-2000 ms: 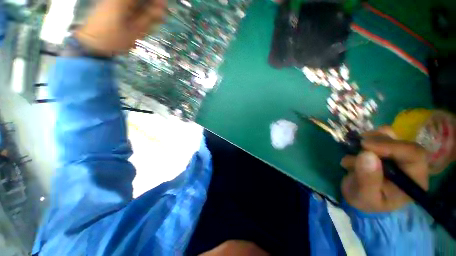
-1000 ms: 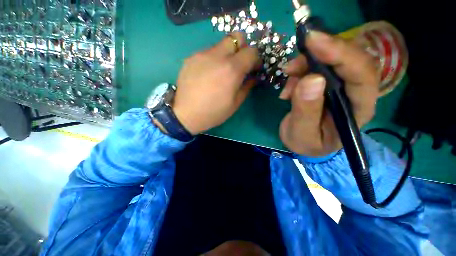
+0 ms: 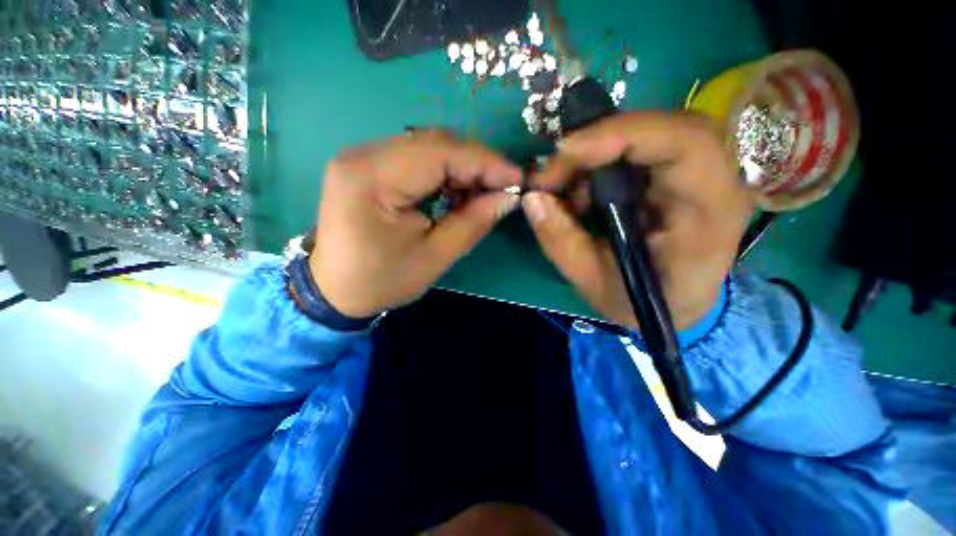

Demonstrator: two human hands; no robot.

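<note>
My left hand (image 3: 393, 220) pinches a tiny whitish and dark component (image 3: 514, 191) between thumb and index finger. My right hand (image 3: 650, 204) touches the same spot with its thumb and index fingertips, and also holds the soldering iron (image 3: 642, 288), whose black handle lies across the palm. The iron's front part points away over the pile and is blurred. The pile of small round components (image 3: 506, 58), shiny white and silver, lies on the green mat beyond the hands. The white pad does not show.
A clear parts tray (image 3: 126, 115) with many shiny pieces stands at left. A black pad (image 3: 435, 23) lies at the far edge. A yellow tape roll (image 3: 723, 92) with silvery bits inside is right of my right hand. The iron's black cord (image 3: 781, 366) loops over the right sleeve.
My left hand has left the pile and come to my right fingertips with a tiny component. The iron has swung lower in my right hand. Earlier, my left hand was over the tray.
</note>
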